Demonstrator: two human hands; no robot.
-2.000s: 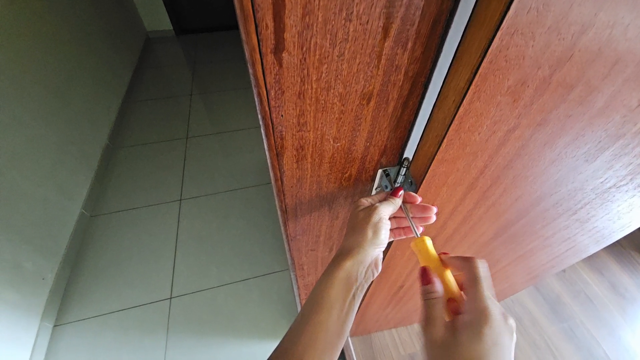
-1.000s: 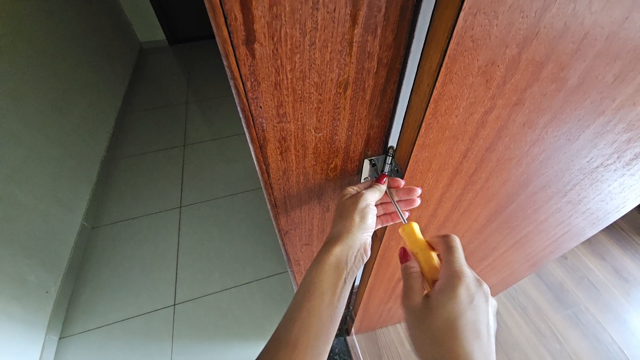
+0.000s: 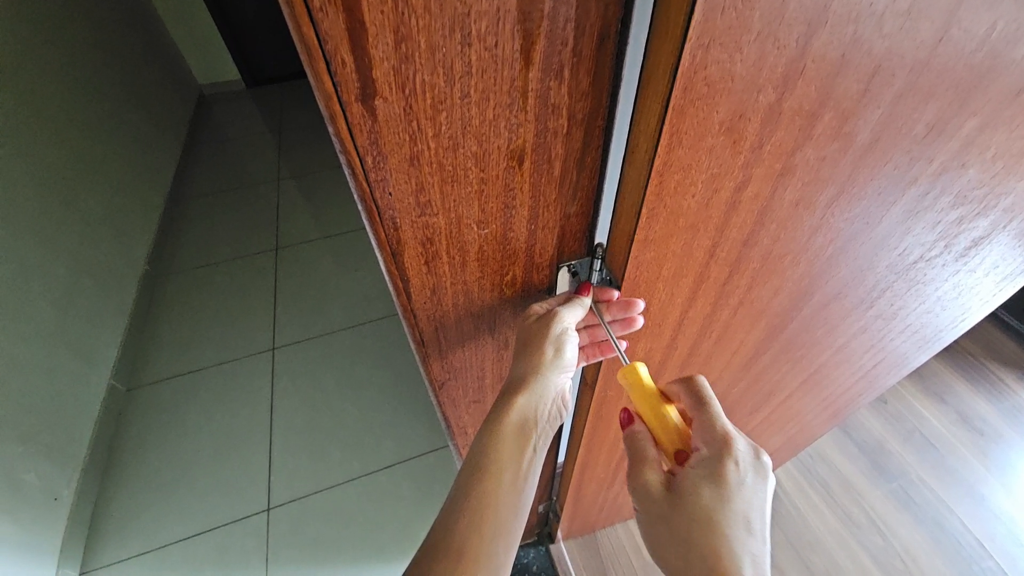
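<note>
A screwdriver with a yellow handle (image 3: pixel 654 410) is held in my right hand (image 3: pixel 708 484), its metal shaft slanting up and left. My left hand (image 3: pixel 560 336) is at the metal door hinge (image 3: pixel 574 274), thumb and index finger around the shaft near its tip, the other fingers spread. The tip itself is hidden behind the left fingertips, just below the hinge knuckle. The hinge sits between the wooden door frame (image 3: pixel 472 160) and the reddish wooden door (image 3: pixel 800 200).
A grey-green wall (image 3: pixel 72 200) and a tiled floor (image 3: pixel 200 448) lie to the left. Wood-look flooring (image 3: pixel 896 472) shows at the lower right beneath the door. Another hinge (image 3: pixel 547 512) is lower on the door edge.
Both hands stay at the hinge with the screwdriver. The right hand's fingers have shifted on the yellow handle. The view has moved slightly.
</note>
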